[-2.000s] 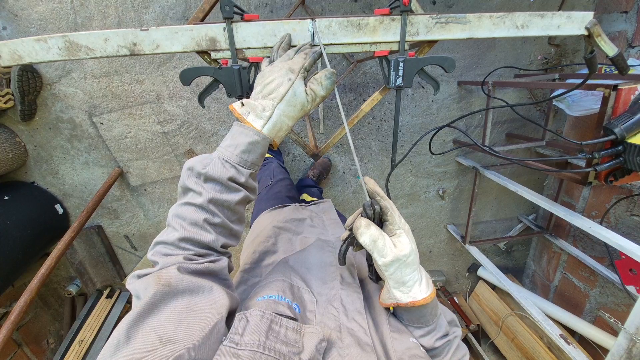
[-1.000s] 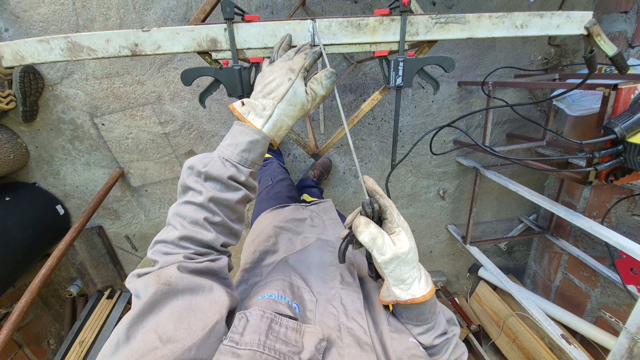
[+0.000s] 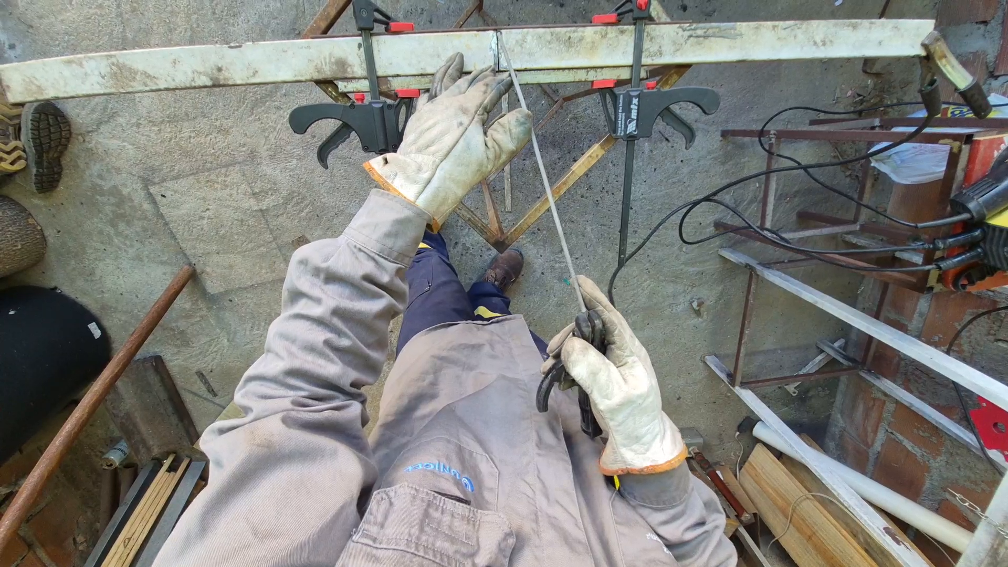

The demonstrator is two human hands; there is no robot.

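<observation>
My right hand [image 3: 622, 378], in a pale leather work glove, grips a black welding electrode holder [image 3: 589, 335]. From its jaws a thin grey welding electrode [image 3: 551, 197] runs up to a seam in a white-painted metal bar [image 3: 268, 63]. Gloved likewise, my left hand [image 3: 465, 134] lies against the bar's near edge just left of the seam, fingers extended, nothing visible in its grasp. A black bar clamp [image 3: 370, 122] is fastened across the bar on the left, and another bar clamp [image 3: 642, 110] on the right.
A rusty metal frame [image 3: 567, 177] stands under the bar. At right are a ground clamp [image 3: 957, 75] on the bar's end, black cables [image 3: 709, 197], a welding machine [image 3: 988, 228] and metal frames [image 3: 874, 319]. A rusty pipe [image 3: 102, 386] slants at left; wooden boards [image 3: 795, 512] lie lower right.
</observation>
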